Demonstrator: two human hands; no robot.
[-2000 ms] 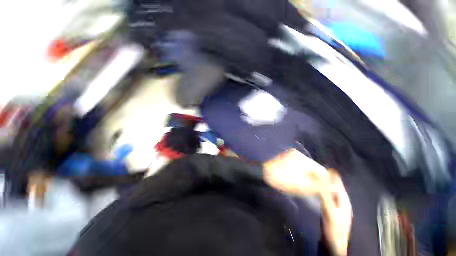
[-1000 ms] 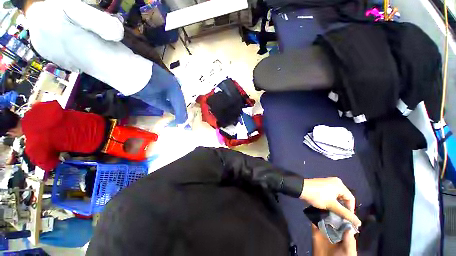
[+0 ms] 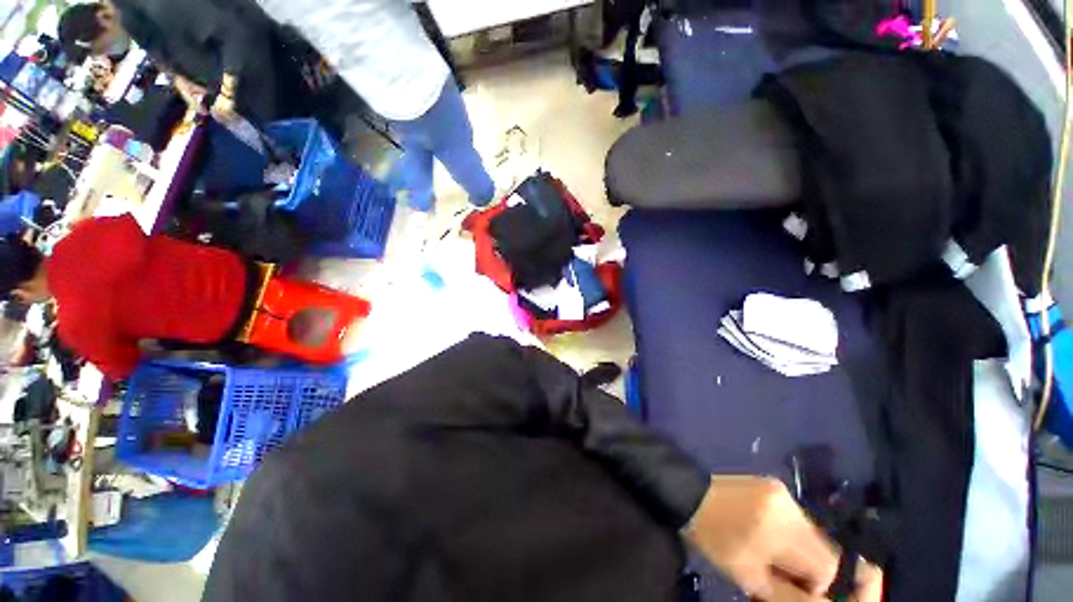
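My left hand (image 3: 759,539) is at the bottom right of the view, in a black sleeve, with its fingers bent around a small black cloth piece (image 3: 844,574). Fingertips that look like my right hand's (image 3: 868,581) show beyond the piece; the rest of that hand is cut off by the bottom edge, so its hold cannot be told. A stack of pale pieces with dark-striped edges (image 3: 791,334) lies on the dark navy pressing table (image 3: 694,353). Small black cloth (image 3: 812,476) lies near my hands, hard to make out.
A dark grey sleeve board (image 3: 694,162) juts over the table. Black garment panels (image 3: 871,176) and a pale strip (image 3: 994,470) lie along the far side. A red bundle (image 3: 577,308) is on the floor. Several people, an orange-red stool (image 3: 308,318) and blue crates (image 3: 177,412) stand left.
My hands have moved lower in the view. The grey-white piece between them no longer shows; black cloth does. The standing person in pale clothes has shifted, and a person in black now shows.
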